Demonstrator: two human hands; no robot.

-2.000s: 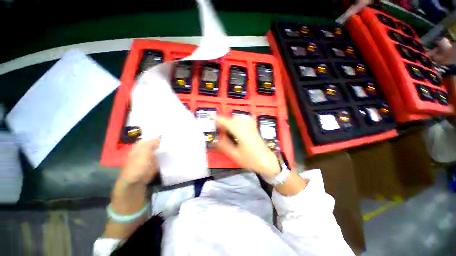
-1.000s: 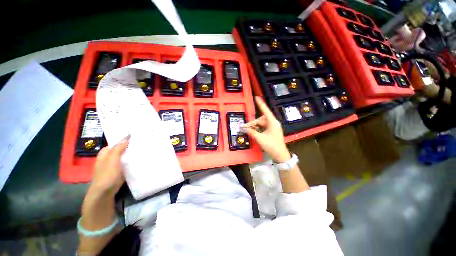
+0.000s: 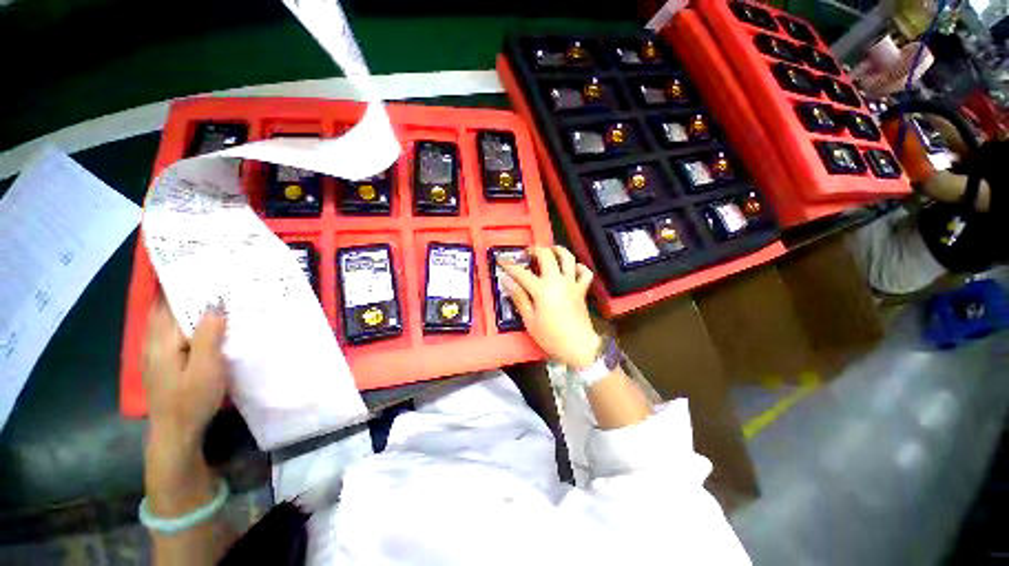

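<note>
A red foam tray (image 3: 387, 356) lies in front of me with black devices (image 3: 448, 290) in two rows of pockets. Those visible in the near row bear white printed labels. My left hand (image 3: 186, 370) grips the long white label strip (image 3: 260, 321), which covers the tray's left part and rises beyond the top edge. My right hand (image 3: 550, 301) is on the rightmost near-row device (image 3: 510, 290), fingertips on its label face and partly hiding it. Whether a label is between the fingers cannot be told.
A black foam tray (image 3: 687, 252) with devices lies on a red one at right. More red trays (image 3: 817, 190) are stacked beyond it. A paper sheet (image 3: 55, 254) lies at left. Cardboard cartons (image 3: 708, 387) stand below at right. Another person's arm (image 3: 949, 182) shows at far right.
The tray, strip and left hand appear further left in view. My right hand has gone from over the right end of the tray onto the rightmost near-row device, fingers now resting flat on it.
</note>
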